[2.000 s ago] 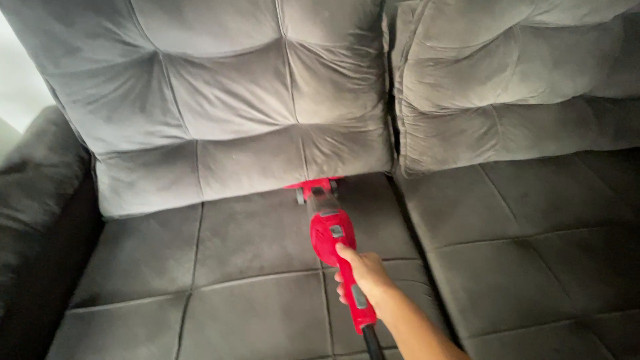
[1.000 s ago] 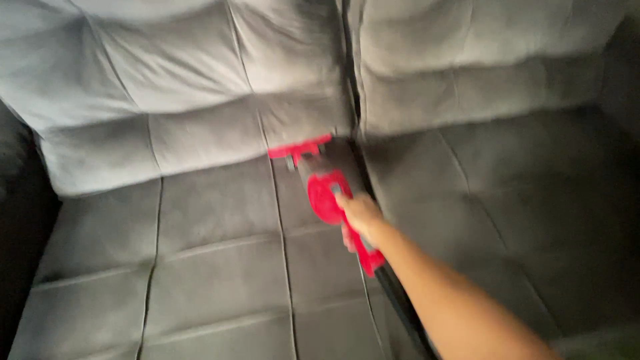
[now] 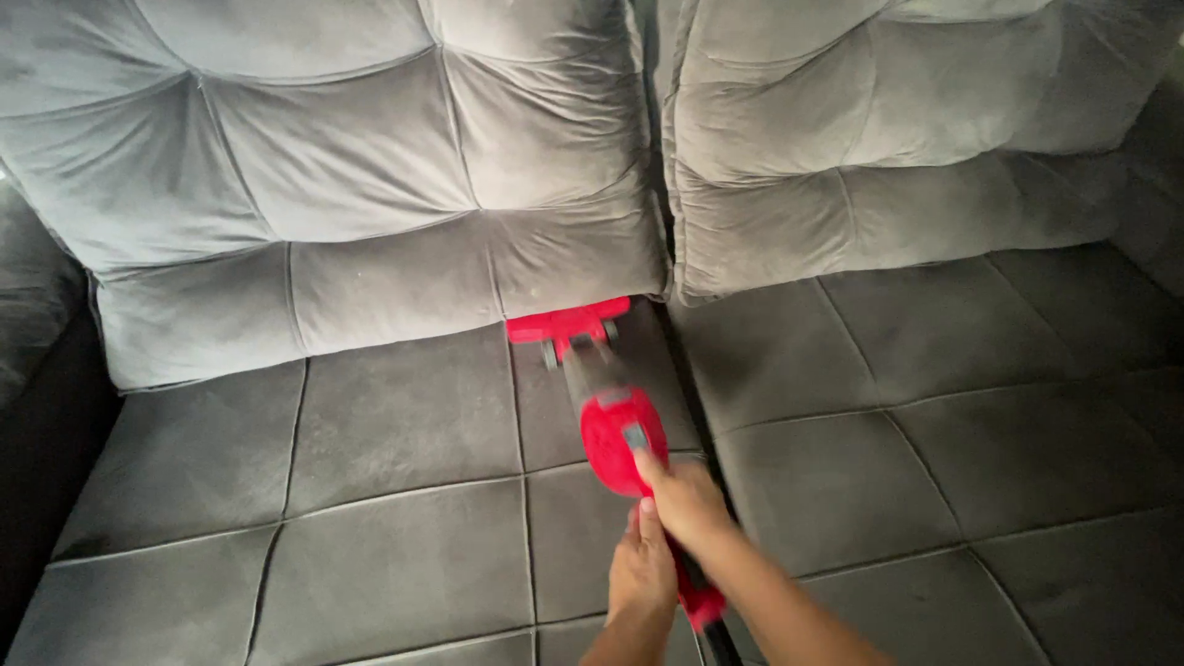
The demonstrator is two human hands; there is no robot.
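Observation:
A red handheld stick vacuum cleaner (image 3: 622, 439) lies along the grey sofa seat cushion (image 3: 407, 546), its wide red floor head (image 3: 569, 322) against the lower edge of the left back cushion (image 3: 398, 277). My right hand (image 3: 689, 504) is closed round the vacuum's handle just below the round red body, thumb near a grey switch. Just to its left, my left hand (image 3: 643, 564) touches the handle, fingertips by the red housing; how firmly it grips is hidden. A black part runs from the handle's lower end out of the bottom of the view.
A second back cushion (image 3: 768, 120) and seat cushion (image 3: 925, 444) adjoin on the right, with a dark gap between the two halves. The sofa's dark armrest (image 3: 42, 305) stands at the far left. Seams divide the seats into squares.
My left hand has come into view and now touches the vacuum's handle beside my right hand, which held it alone in both earlier frames. The floor head remains by the back cushion's lower edge.

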